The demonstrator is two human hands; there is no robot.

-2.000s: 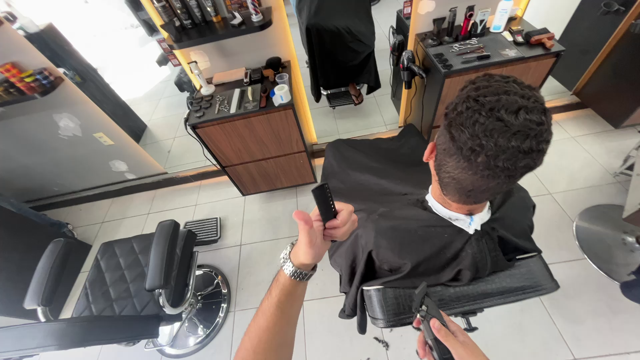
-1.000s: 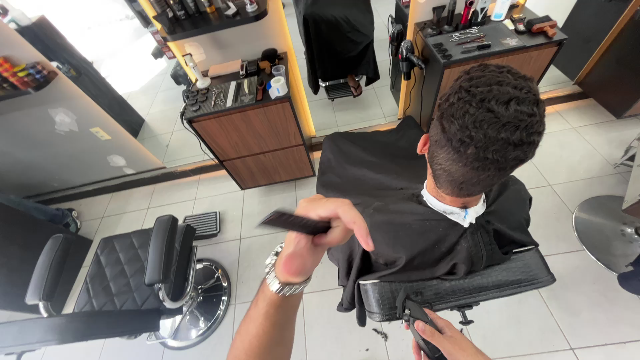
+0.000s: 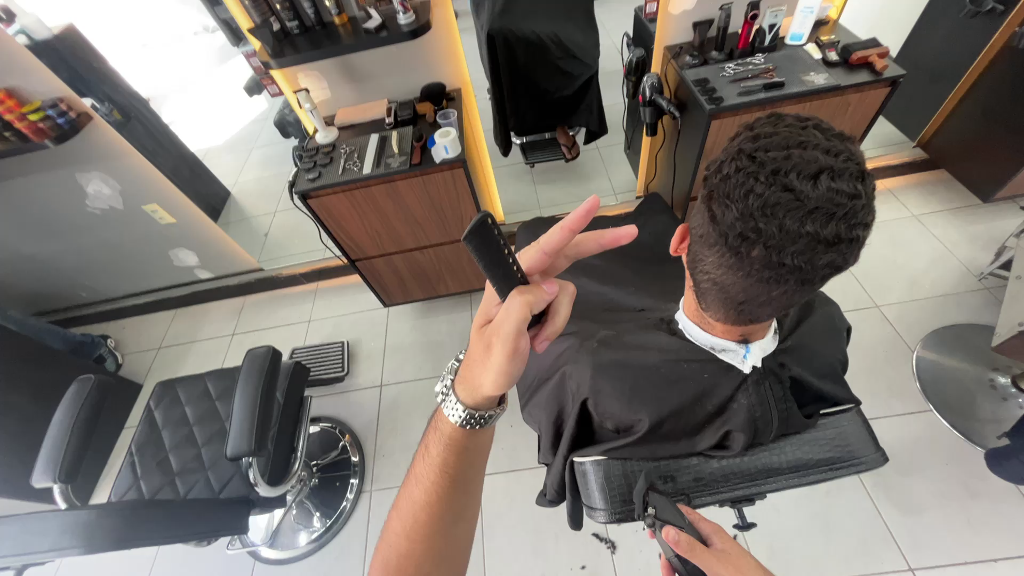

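Raised left of the seated client, my left hand (image 3: pixel 524 308) grips a black comb (image 3: pixel 494 254) in its curled fingers and palm, while two fingers extend toward the upper right. A metal watch is on that wrist. My right hand (image 3: pixel 708 548) holds a black hair clipper (image 3: pixel 670 524) with a guard on its head, low beside the chair's backrest (image 3: pixel 744 468). Seen from behind, the client's head (image 3: pixel 780 216) has short faded sides and curly hair on top. A white neck strip (image 3: pixel 726 336) and a black cape (image 3: pixel 640 384) surround the neck and body.
Another barber chair (image 3: pixel 188 436) stands at the left, its footrest on the tiled floor. Ahead are a wooden cabinet (image 3: pixel 408 232) with tools and a second station (image 3: pixel 792 88) with scissors, clippers and a hair dryer (image 3: pixel 654 108). A round metal base (image 3: pixel 964 384) is at the right.
My left hand has turned, and the comb now points up and left instead of sideways; two fingers are extended. My right hand stays low with the clipper.
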